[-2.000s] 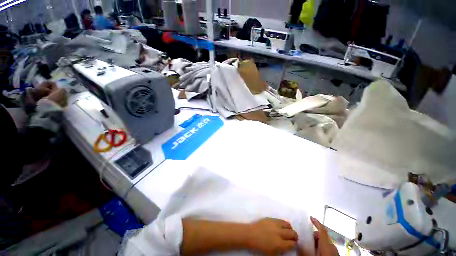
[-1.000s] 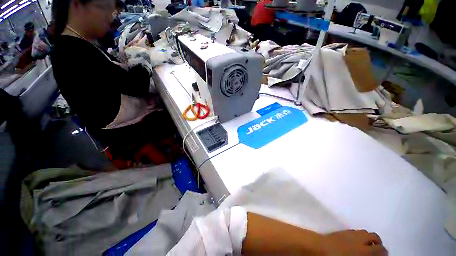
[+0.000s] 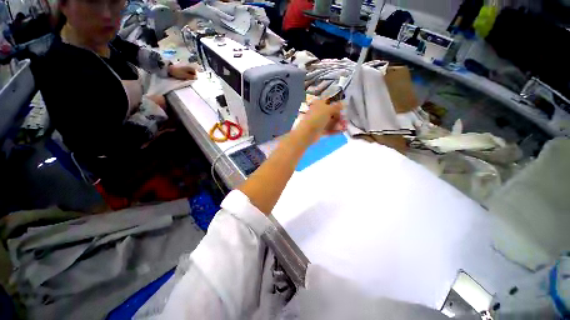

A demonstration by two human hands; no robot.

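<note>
My left hand [image 3: 323,119] is stretched out over the far side of the table, beside the neighbouring machine's grey end and above the blue sticker [image 3: 322,152]. Its fingers are bent and blurred, near the edge of the heaped cloth [image 3: 375,100]; I cannot tell whether they hold anything. A light cloth piece [image 3: 350,297] lies at the bottom of the view, along the near table edge. My machine's white head [image 3: 531,294] is cut off at the lower right, with a metal plate [image 3: 467,294] beside it. My right hand is not in view.
A person in dark clothes [image 3: 87,106] sits at the left by the neighbouring machine [image 3: 272,97]. Red and orange scissors [image 3: 225,130] lie beside it. Grey cloth [image 3: 94,262] lies over a blue crate [image 3: 140,297] at lower left. A thin upright pole [image 3: 369,31] stands behind the table.
My left hand has lifted from the cloth on the table and moved up and away to the far side. The view has turned left since the oldest frame. My right hand has left the view.
</note>
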